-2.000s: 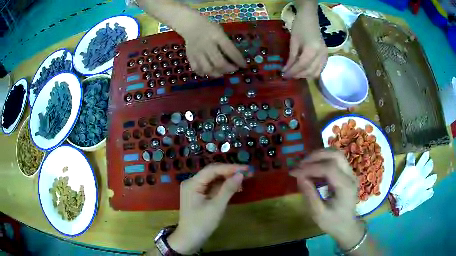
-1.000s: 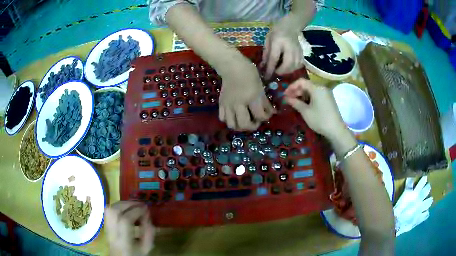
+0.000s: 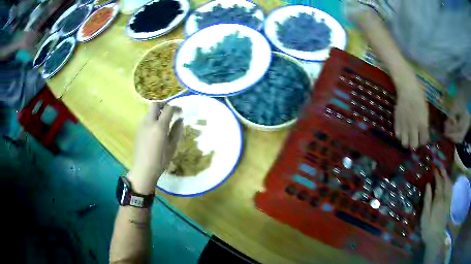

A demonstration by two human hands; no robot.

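Observation:
My left hand point(image 3: 157, 136), with a wristwatch, is at the left side of the white blue-rimmed plate point(image 3: 227, 149). Its fingers are over the rim beside the yellow modifier keycaps point(image 3: 191, 154); blur hides whether they hold one. My right hand point(image 3: 437, 198) is at the lower right, over the right side of the dark-red keycap tray point(image 3: 284, 175); its fingertips are unclear. Loose shiny round keycaps point(image 3: 385, 191) lie on the tray's nearer field. The farther field has rows of seated round keycaps point(image 3: 367, 98).
A coworker's hand point(image 3: 411, 121) lies over the tray; another is at the right edge. Plates of teal point(image 3: 222, 59), blue-grey point(image 3: 304, 32) and black keycaps point(image 3: 156, 15) stand beyond. Bowls hold yellow point(image 3: 157, 69) and round teal keycaps point(image 3: 271, 95). A red stool point(image 3: 46, 121) stands left.
The view has swung left, so the tray now shows at the right. My left hand has moved from the tray's near edge to the yellow keycap plate. My right hand remains around the tray's right side.

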